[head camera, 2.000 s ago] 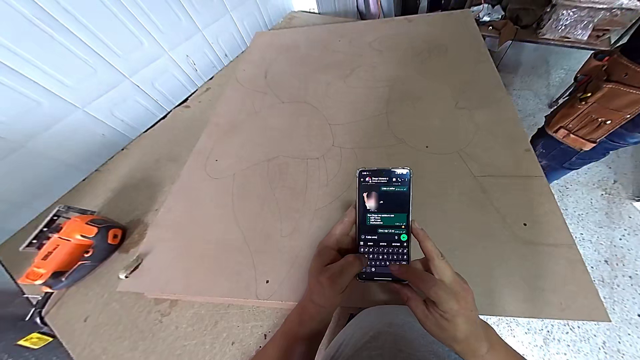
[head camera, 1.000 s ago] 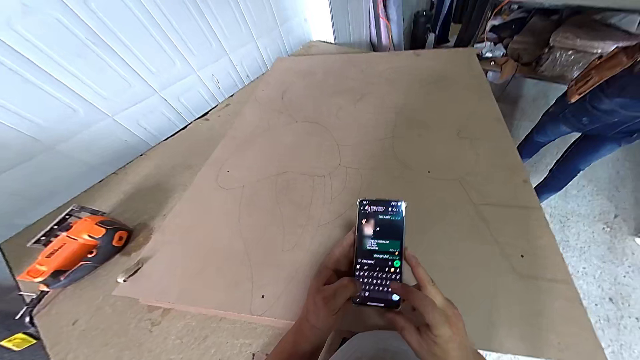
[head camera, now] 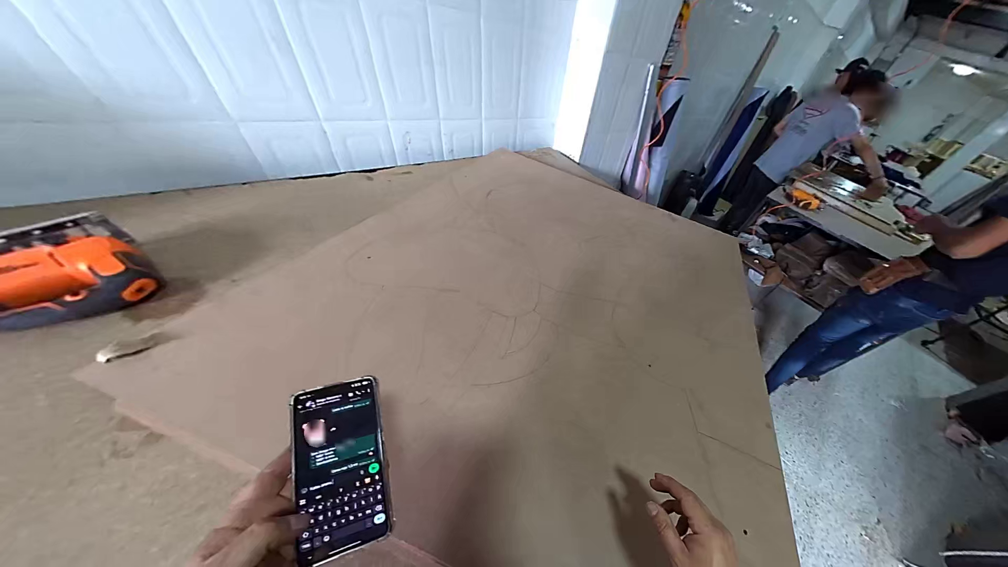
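My left hand (head camera: 256, 516) holds a smartphone (head camera: 340, 472) upright at the bottom left of centre, its thumb over the lower left of the screen. The screen shows a chat and a keyboard. Away from the phone, my right hand (head camera: 689, 524) is over the lower right of a large brown fiberboard sheet (head camera: 598, 441), its fingers apart and curled, with nothing in them. Whether it touches the sheet I cannot tell. Thin pencil lines form curved shapes across the sheet.
An orange and black jigsaw (head camera: 75, 272) lies at the left on the work table (head camera: 236, 216), with a small pale object (head camera: 126, 349) near it. A white panelled wall (head camera: 315, 87) runs behind. At the right are a person in jeans (head camera: 858, 323) and another person (head camera: 811, 134) at a workbench (head camera: 866, 213).
My right hand has left the phone and moved right, over the sheet. My left hand still holds the phone. The view has swung up and to the right, bringing another person into sight.
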